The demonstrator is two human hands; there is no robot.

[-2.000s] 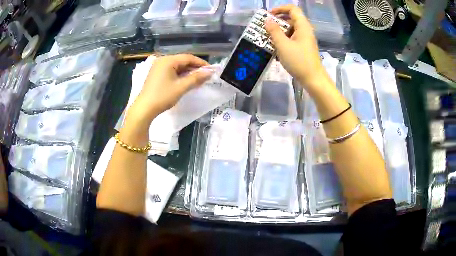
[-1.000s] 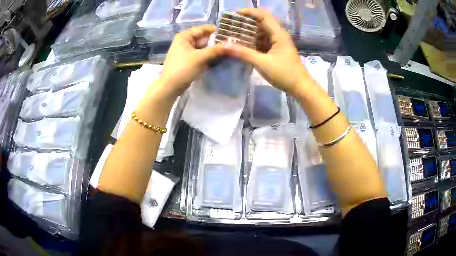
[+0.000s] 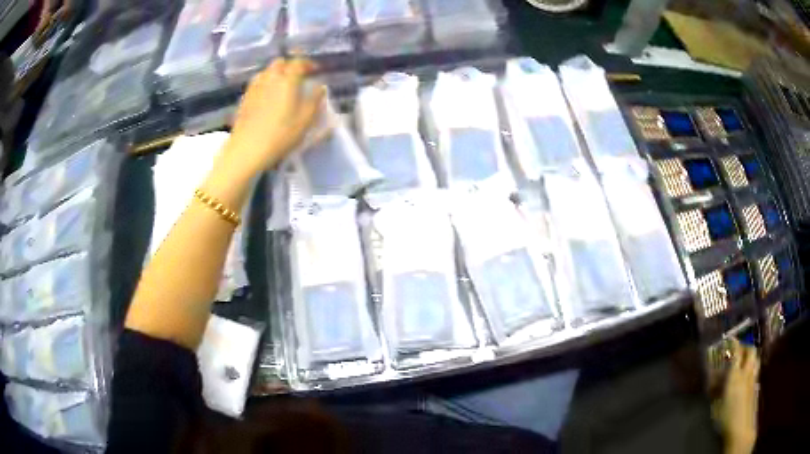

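Note:
My left hand (image 3: 277, 111) holds the upper end of a bagged phone (image 3: 336, 167), which lies tilted at the back left pocket of the clear blister tray (image 3: 422, 362). The tray holds two rows of bagged phones in milky sleeves, such as the front left one (image 3: 336, 315). My right hand (image 3: 739, 390) is at the lower right, partly cut off by a dark sleeve, at the near end of the tray of unbagged phones (image 3: 662, 191). Its fingertips are near a phone; whether it grips one cannot be told.
A stack of empty bags (image 3: 182, 191) lies left of the blister tray, with a smaller pile of bags (image 3: 229, 359) nearer me. Trays of bagged phones stand at the left (image 3: 99, 266) and far side (image 3: 355, 55). Brown cardboard (image 3: 710, 40) and part of a fan (image 3: 558, 3) show at the back.
The phone is now inside its sleeve and at the tray's back left pocket. My right hand has left it and moved to the lower right. The view has shifted right, showing more unbagged phones.

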